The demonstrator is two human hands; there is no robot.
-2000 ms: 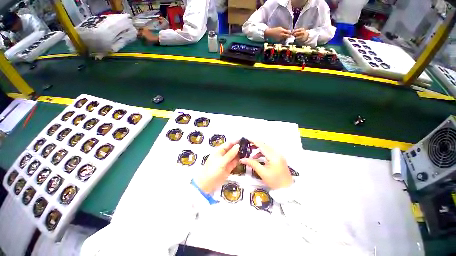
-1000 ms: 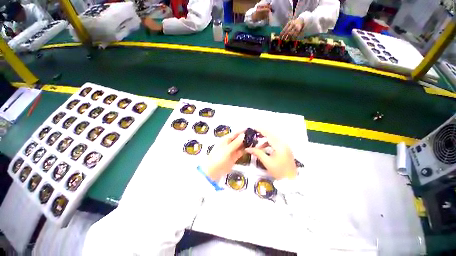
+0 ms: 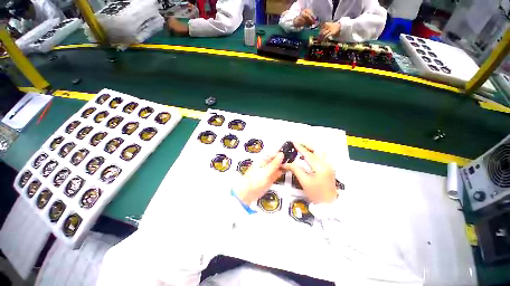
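A small dark round part [image 3: 288, 152] is held upright between the fingertips of both hands above the white foam tray [image 3: 184, 184]. My left hand [image 3: 260, 180], with a blue wrist strap [image 3: 244, 202], grips its left side. My right hand [image 3: 316, 174] holds its right side. No amber face shows on the held part. Amber-centred units with black rims, such as one nearby [image 3: 269, 201], sit spaced in the tray. Some units under and behind my hands are partly hidden.
A fuller foam tray [image 3: 120, 170] of amber units lies tilted at left. Small dark parts [image 3: 210, 101] lie on the green belt [image 3: 268, 92]. A fan box [image 3: 489, 167] and white cylinder [image 3: 453, 180] stand at right. A person [image 3: 341, 17] in white works opposite beside a fixture row [image 3: 352, 55].
The view has shifted, so the trays appear farther right and slightly higher. Both hands still hold the dark part, which now appears turned. The opposite person's hands have moved to the fixture row.
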